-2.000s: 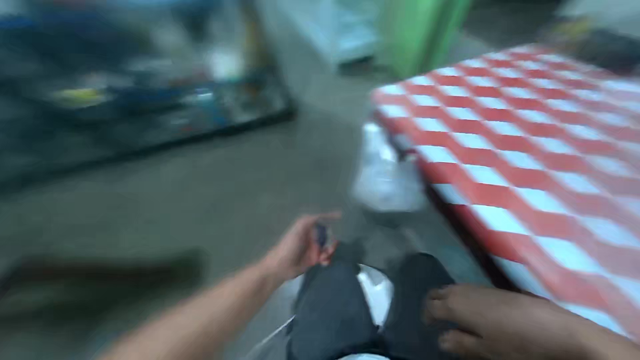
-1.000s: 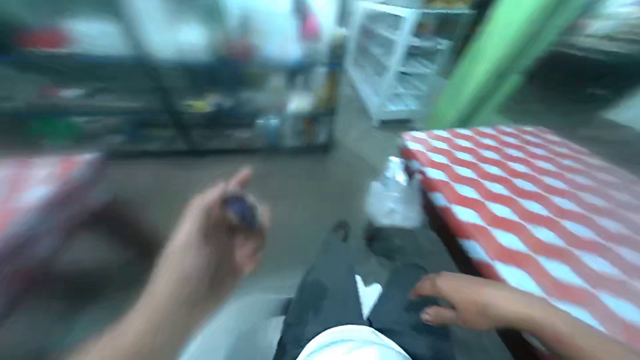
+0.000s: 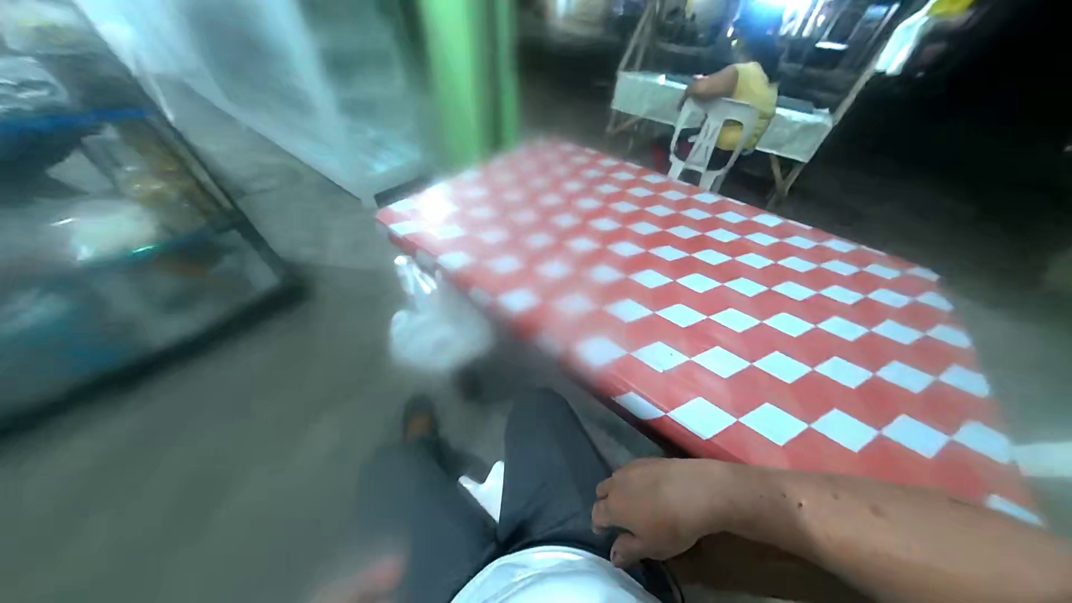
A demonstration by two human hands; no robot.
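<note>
My right hand (image 3: pixel 657 509) rests on my right thigh, by the edge of a table with a red and white checked cover (image 3: pixel 737 318); its fingers are loosely curled and I see nothing in them. Only a blurred bit of my left hand (image 3: pixel 364 578) shows at the bottom, beside my left thigh. Whether it holds anything cannot be told. A white plastic bag (image 3: pixel 435 327) hangs at the table's near left side, in front of my knees.
A glass display case (image 3: pixel 126 226) stands at the left. Beyond the table are a green post (image 3: pixel 469 75) and a person in a yellow top (image 3: pixel 754 105) on a white plastic chair (image 3: pixel 712 138), at a covered table (image 3: pixel 649 99).
The view has swung right. My left hand, raised with a small dark object in it a second ago, has dropped low to the frame's bottom. My right hand stays on my thigh.
</note>
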